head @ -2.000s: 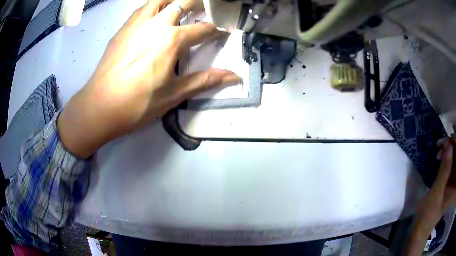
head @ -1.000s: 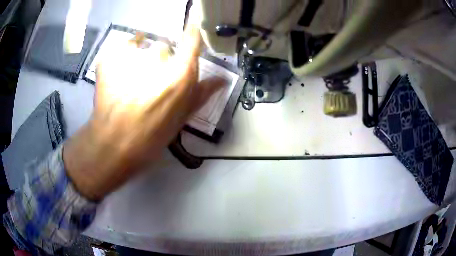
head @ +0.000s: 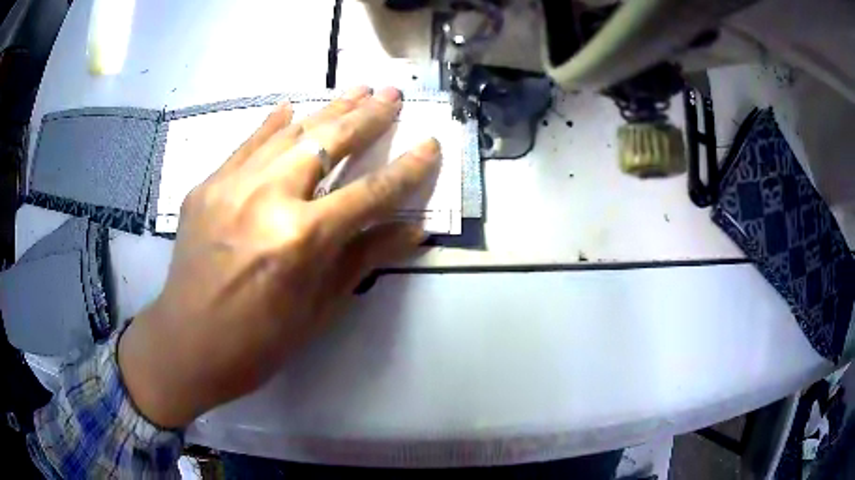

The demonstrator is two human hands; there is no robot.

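My left hand (head: 272, 234) lies flat, fingers spread, on a white card template (head: 211, 155). The card rests on a grey cloth piece (head: 472, 178), whose edge shows along its right and top sides; a dark strip shows below the lower right corner. The piece's right edge is at the presser foot (head: 461, 94). A stitched grey piece (head: 94, 164) with a dark lower edge adjoins it at the left. My right hand is not in view.
The sewing machine head (head: 619, 37) is at the top right, with a knurled brass knob (head: 651, 150) below it. Dark patterned pieces (head: 783, 225) lie at the right. A grey stack (head: 52, 291) lies at the left beside my sleeve.
The card and cloth were turned and shifted left, and now lie straight, their right edge at the foot. My left hand moved with them. My right hand, seen earlier at the right edge, has left view.
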